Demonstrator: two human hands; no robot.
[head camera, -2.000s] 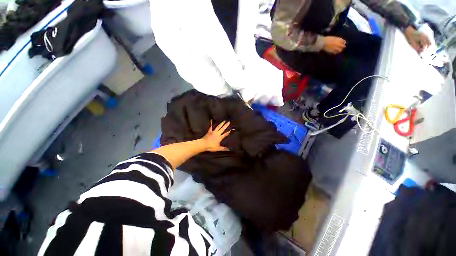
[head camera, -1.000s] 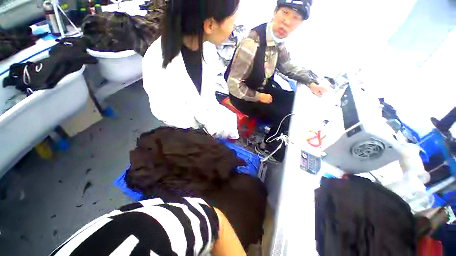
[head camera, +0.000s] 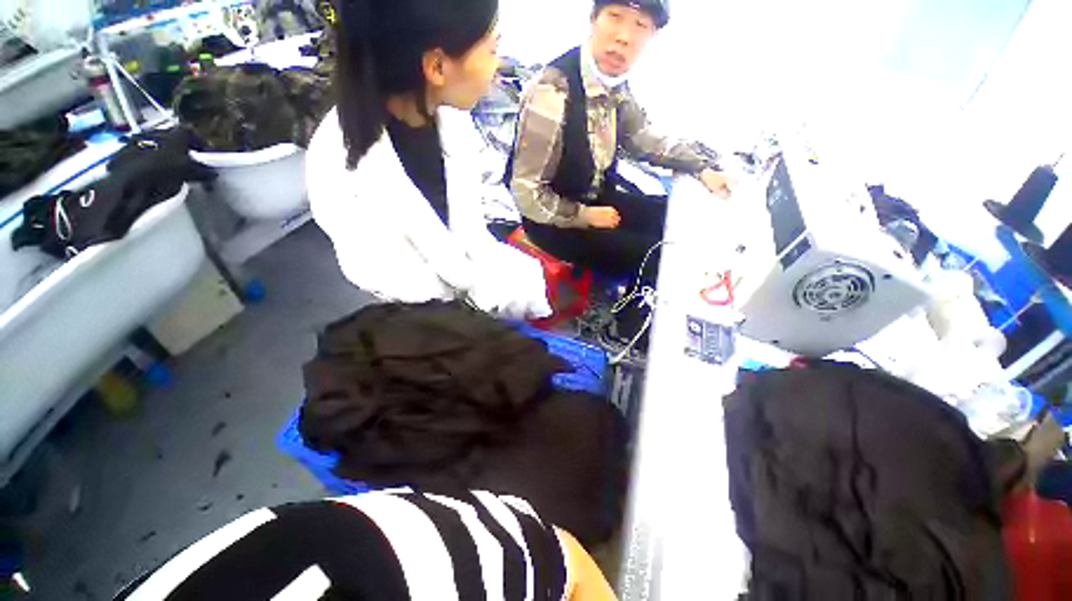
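A large crumpled dark brown garment pile lies low in front of me on a blue crate, and dark cloth hangs from it towards the table. A second dark garment pile lies on the white table to the right. My left arm in its striped sleeve crosses the bottom edge, and only a strip of bare forearm shows. My left hand is cut off below the picture. My right hand is not in view.
A person in white stands behind the crate; another person in a dark vest sits beyond. A neighbouring machine, red scissors and a small dark box are on the table. White tubs with cloth stand left. Red cloth lies right.
My left hand was spread on the low pile and has left it, going out of the picture at the bottom. The view has swung up and right, bringing the table pile and neighbouring machine into view.
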